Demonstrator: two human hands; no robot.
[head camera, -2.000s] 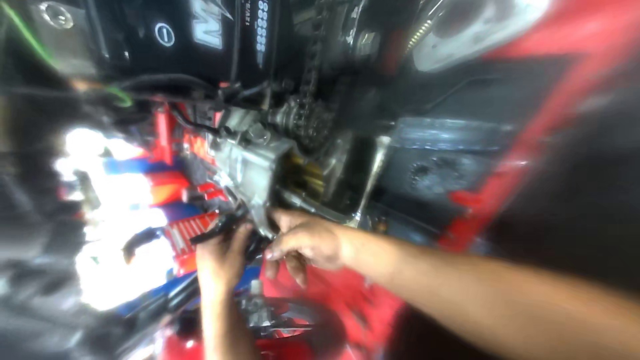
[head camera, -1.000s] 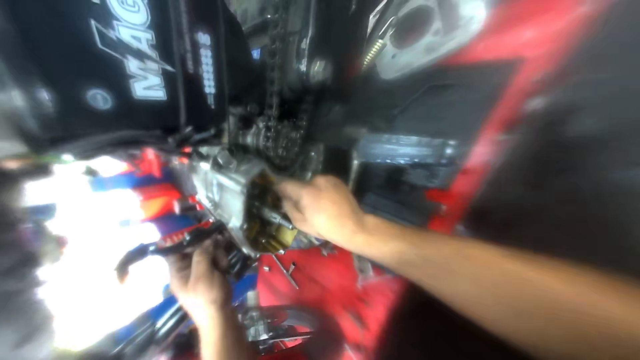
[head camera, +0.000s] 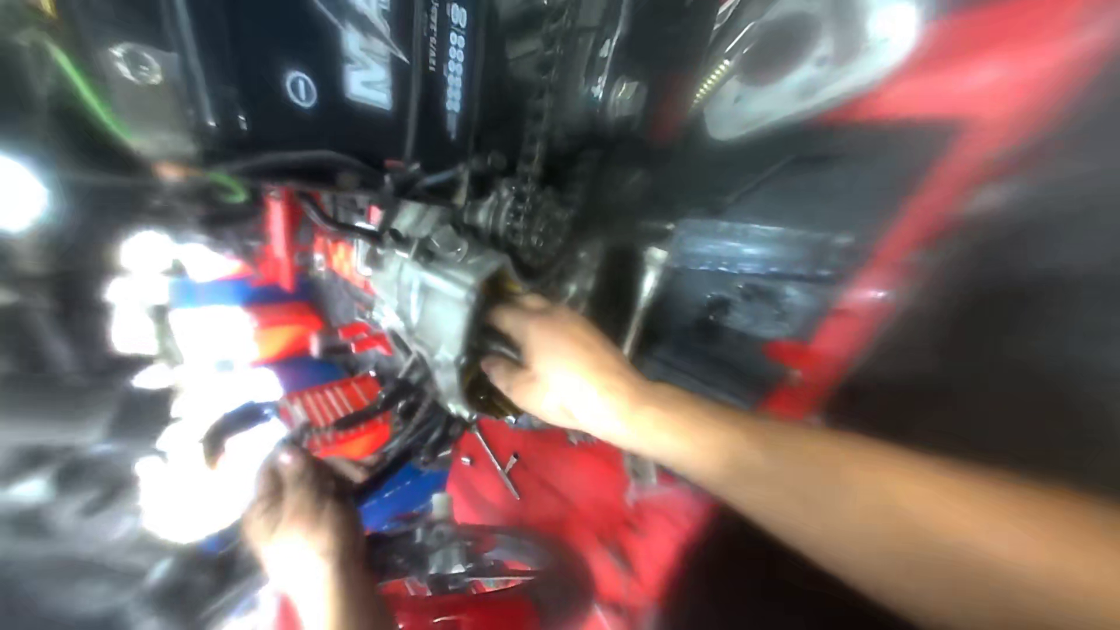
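A metal engine casing (head camera: 433, 293) sits mid-view, its right side uncovered to show a yellowish, oily interior. My right hand (head camera: 551, 359) reaches in from the right, fingers bent at that opening; whether they grip a part is hidden. Lower left, my left hand (head camera: 302, 507) is closed around the end of a black handlebar or lever (head camera: 350, 420), beside a red ribbed part (head camera: 337, 411); blur and glare hide the exact grip. A chain and sprocket (head camera: 529, 214) lie just above the casing.
A black battery (head camera: 350, 79) with white lettering is at the top. A shiny metal rod (head camera: 646, 289) stands right of the casing. Below, a thin tool (head camera: 497, 464) and small bolts lie on a red surface (head camera: 560, 490). A red frame (head camera: 901, 254) runs along the right.
Two seconds ago both hands were close together below the casing; my right hand has moved up to its opening, and my left hand is now farther to the lower left.
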